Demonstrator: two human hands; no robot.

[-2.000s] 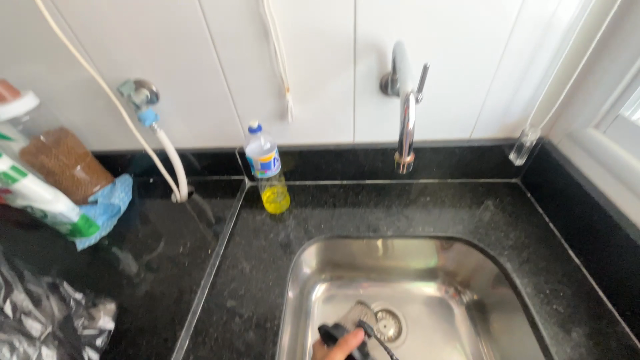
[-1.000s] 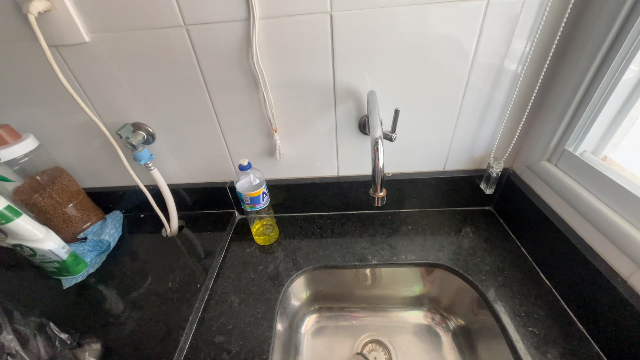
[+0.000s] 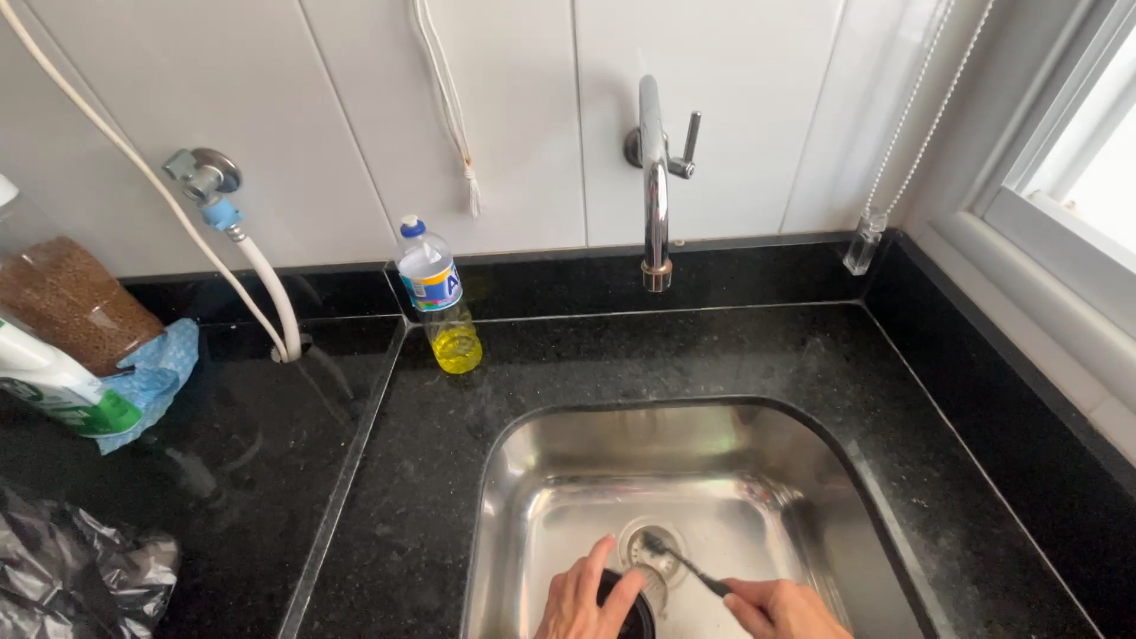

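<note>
My left hand (image 3: 586, 595) holds a round black part (image 3: 632, 612) with a clear, ribbed-looking rim, low over the stainless steel sink (image 3: 568, 444). My right hand (image 3: 781, 608) grips the dark handle of a small brush (image 3: 701, 574). The brush's dark bristles are over the sink drain (image 3: 652, 546), just beyond the black part and apart from my left fingers. Behind the basin, the chrome faucet (image 3: 655, 195) reaches out from the wall, and no water shows at its spout. A clear dish soap bottle (image 3: 441, 297) with some yellow liquid stands upright on the black counter.
At the left are a jar of brown granules (image 3: 71, 302), a white and green bottle (image 3: 62, 386), a blue cloth (image 3: 169, 373) and a black plastic bag (image 3: 80, 568). A white hose (image 3: 271, 284) enters the counter. A blind chain weight (image 3: 865, 241) hangs near the window.
Both hands are now in view over the sink, with the brush in my right hand. Two seconds ago one hand showed low in the basin with a dark object. The view has shifted.
</note>
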